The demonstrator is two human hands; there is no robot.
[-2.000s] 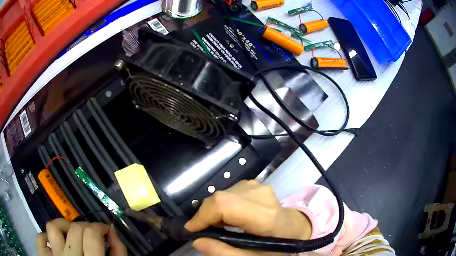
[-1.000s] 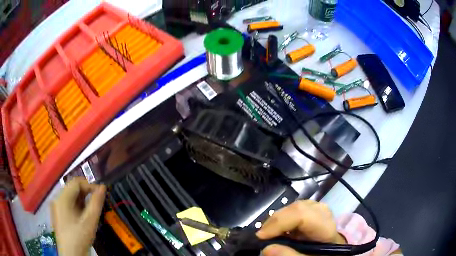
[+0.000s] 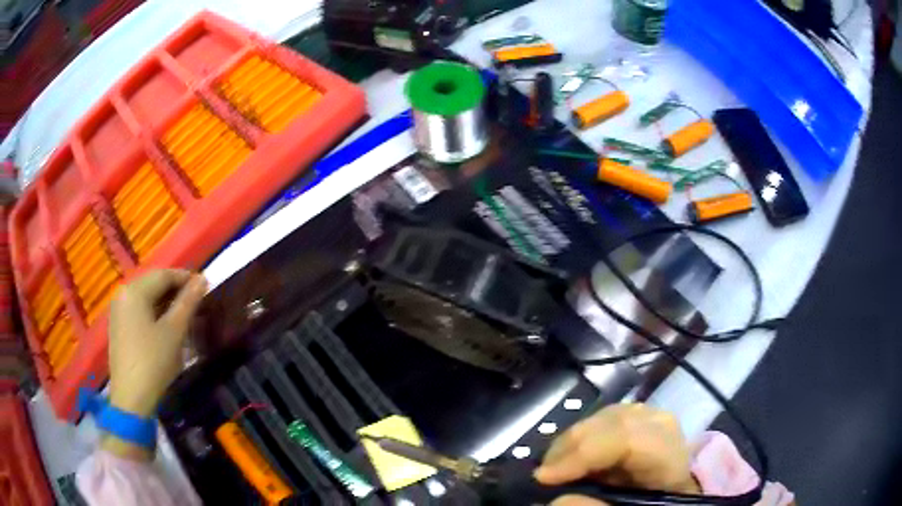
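Observation:
My right hand (image 3: pixel 618 457) holds the black soldering iron (image 3: pixel 514 486) at the lower right; its metal tip lies over the yellow square pad (image 3: pixel 398 453). A narrow green board (image 3: pixel 328 459) lies on the dark slotted area left of the pad. An orange cell (image 3: pixel 253 463) with a thin red lead lies left of the board. My left hand (image 3: pixel 153 331) is raised near the tray's front edge, thumb and fingers close together; whether it holds something thin cannot be told.
A red divided tray (image 3: pixel 232 198) of orange cells is at the upper left. A black fan (image 3: pixel 450 296) stands mid-bench. A solder spool (image 3: pixel 447 124), wired cells (image 3: pixel 633 180), a phone (image 3: pixel 760 166) and a blue bin (image 3: pixel 766 84) are behind. The iron's cord (image 3: pixel 692 366) loops at right.
My left hand has left the cell and board and moved up towards the tray. The iron's tip has moved from the board to over the yellow pad. The view has shifted, showing more tray and spool.

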